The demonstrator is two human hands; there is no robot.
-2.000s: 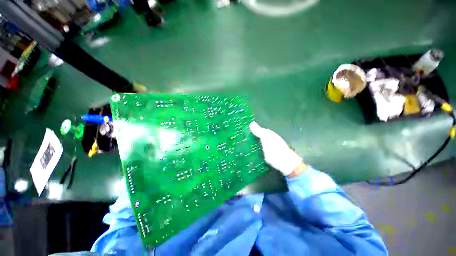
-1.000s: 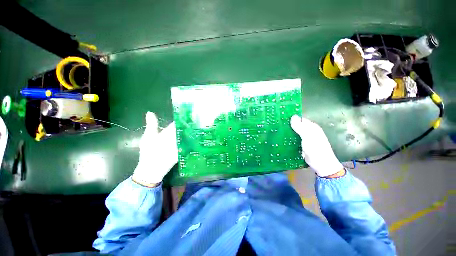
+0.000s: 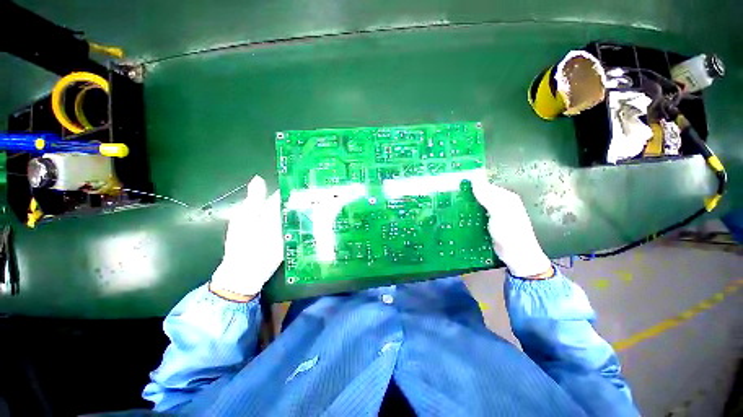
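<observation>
A large green printed circuit board (image 3: 383, 220) is in front of me, its side with many silver dots facing up and bright light strips reflected on it. My left hand (image 3: 249, 240), in a white glove, holds its left edge. My right hand (image 3: 512, 226), also in a white glove, holds its right edge with the thumb on top. The fingers under the board are hidden. A thin solder wire (image 3: 175, 200) runs from the left box to my left hand.
The left parts box (image 3: 130, 130) holds a yellow ring (image 3: 59, 104), a blue rod (image 3: 69, 145) and a whitish bottle (image 3: 81, 173). At right, a yellow-and-black iron holder (image 3: 547, 94) stands beside a black box (image 3: 599, 155) with white crumpled material (image 3: 627, 126) and a cable.
The board was tilted at the left and held by my right hand; it came level in front of me between both hands. Since then its reflections have shifted, and the view has moved slightly.
</observation>
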